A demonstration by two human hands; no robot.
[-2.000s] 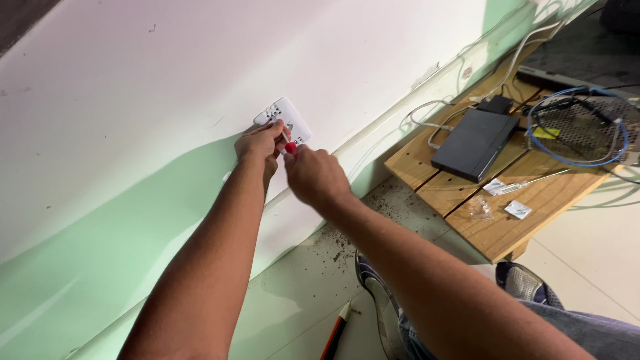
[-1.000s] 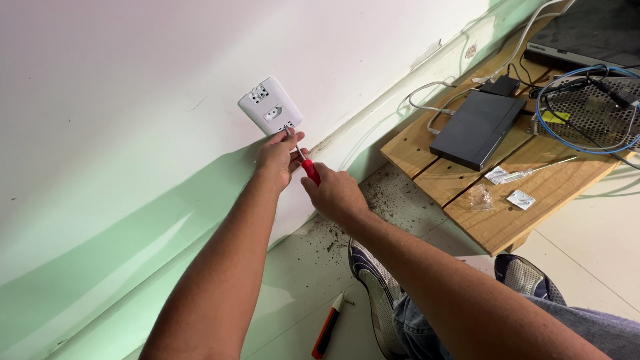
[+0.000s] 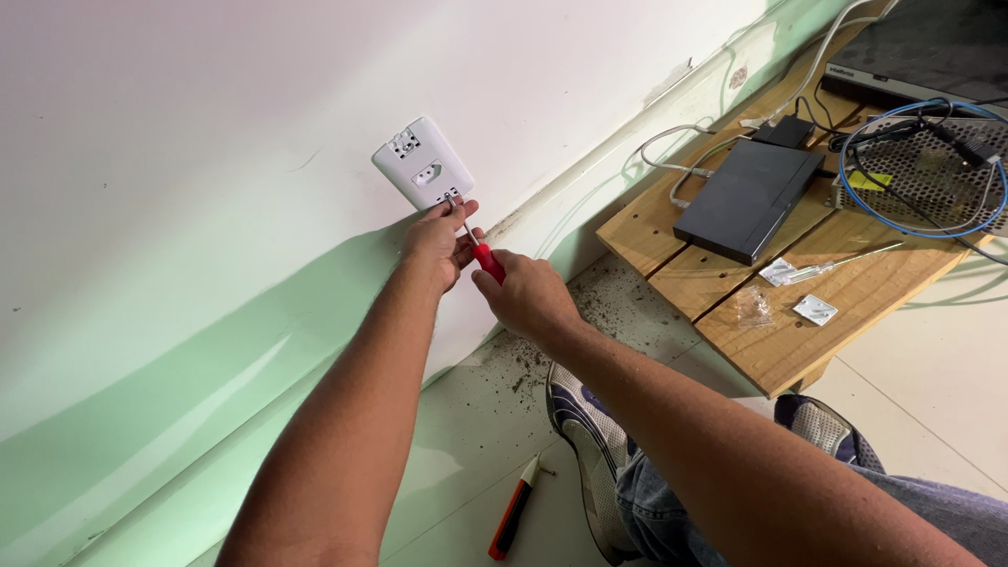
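Observation:
A white electrical outlet plate (image 3: 441, 157) sits on the wall, with a socket in its middle and openings at its upper and lower ends. My right hand (image 3: 528, 295) grips the red handle of a screwdriver (image 3: 488, 262), whose shaft points up to the opening at the plate's lower end. Beside that end, my left hand (image 3: 442, 240) has its fingertips around the tip end of the shaft; whether they pinch the shaft or the plate's edge is hard to see. The exact contact of the tip is partly hidden by the fingers.
A low wooden slatted table (image 3: 756, 339) at right bears a black flat box (image 3: 748, 201), a perforated metal case (image 3: 929, 177), a blue cable, a clear-handled screwdriver (image 3: 815, 272) and small white covers (image 3: 815, 310). On the floor lie an orange-and-black pen-shaped tester (image 3: 516, 508) and scattered debris.
Two seconds ago both hands were over the plate's middle; by one second ago they were at its lower end, where they remain. The screwdriver stays in my right hand.

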